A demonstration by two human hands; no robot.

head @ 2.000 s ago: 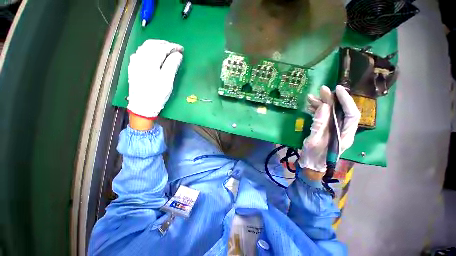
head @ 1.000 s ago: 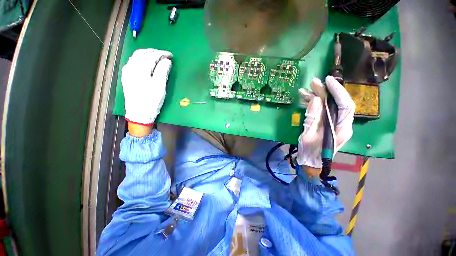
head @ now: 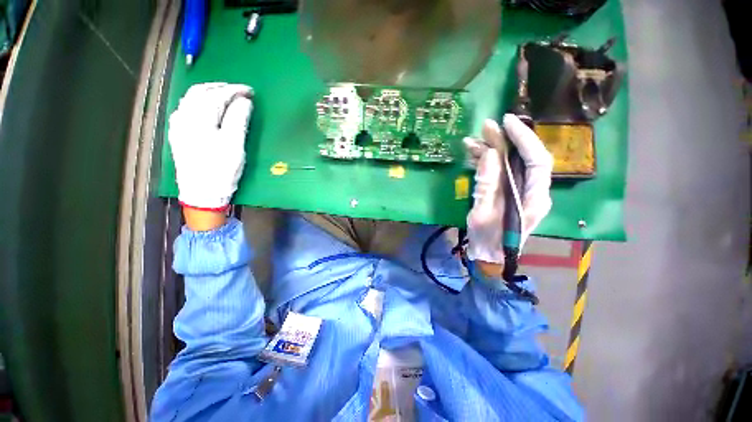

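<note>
A green circuit board panel (head: 387,124) with three joined sections lies on the green mat in front of me. My right hand (head: 509,194), in a white glove, holds the soldering iron (head: 513,235) right of the board, handle end toward the wrist, front end near the stand. My left hand (head: 210,144), in a white glove with a red cuff edge, rests on the mat left of the board, fingers curled. Whether it holds anything is hidden under the glove.
The soldering iron stand (head: 548,82) and yellow sponge (head: 571,150) are at the right. A round translucent hood (head: 400,41) hangs behind the board. A blue pen-like stick (head: 193,31) lies upper left. Yellow tape pieces (head: 462,188) are below the board. The conveyor (head: 66,206) runs left.
The whole view has shifted, so the bench things appear farther left. My right hand still holds the iron beside the stand. My left hand stays in about the same pose on the mat.
</note>
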